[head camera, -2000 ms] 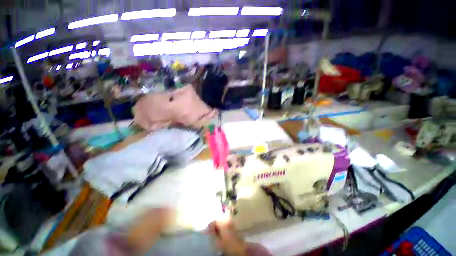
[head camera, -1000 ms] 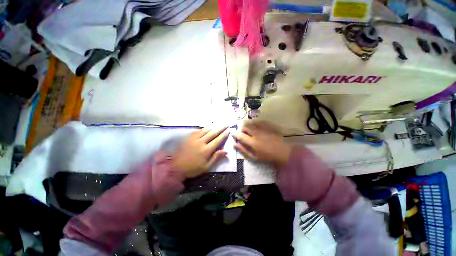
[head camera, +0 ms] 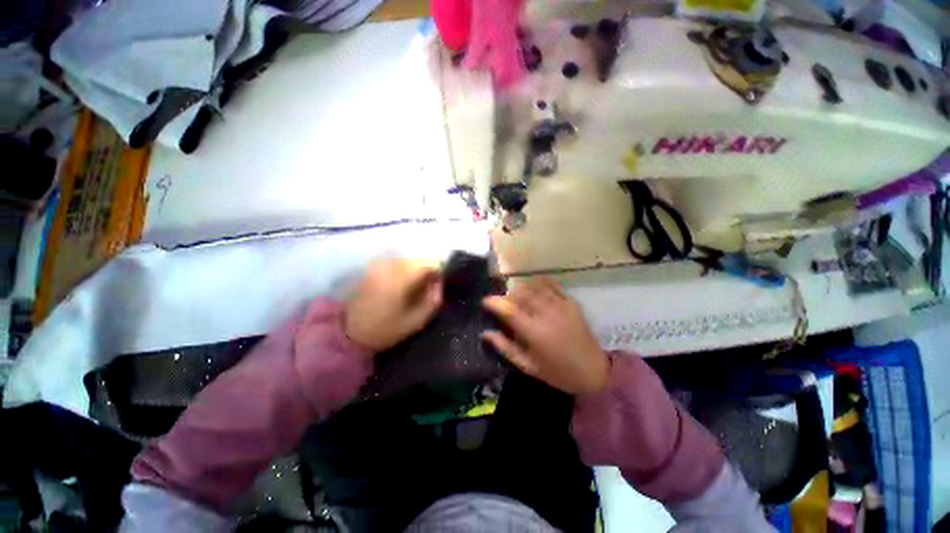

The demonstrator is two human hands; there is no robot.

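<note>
A pale garment panel (head camera: 250,286) lies across the table front, left of the needle, and its left end droops over the edge. A dark patterned panel (head camera: 417,364) hangs below it toward my lap, with a dark part raised between my hands. My left hand (head camera: 394,302) holds the left side of this dark part with its fingertips. My right hand (head camera: 544,331) is at its right side, fingers bent against it; the exact grip is blurred. The presser foot and needle (head camera: 488,208) are just beyond my hands, on the cream HIKARI sewing machine (head camera: 625,115).
Black-handled scissors (head camera: 656,224) lie on the machine bed, with blue snips (head camera: 750,273) to their right. Stacked cut pieces (head camera: 156,68) are at the back left, above an orange-edged brown strip (head camera: 99,208). A pink tassel (head camera: 490,42) hangs near the needle. A blue basket (head camera: 898,427) stands at right.
Both hands have left the pale panel's edge near the needle and moved slightly toward me. A dark cloth part now shows raised between them.
</note>
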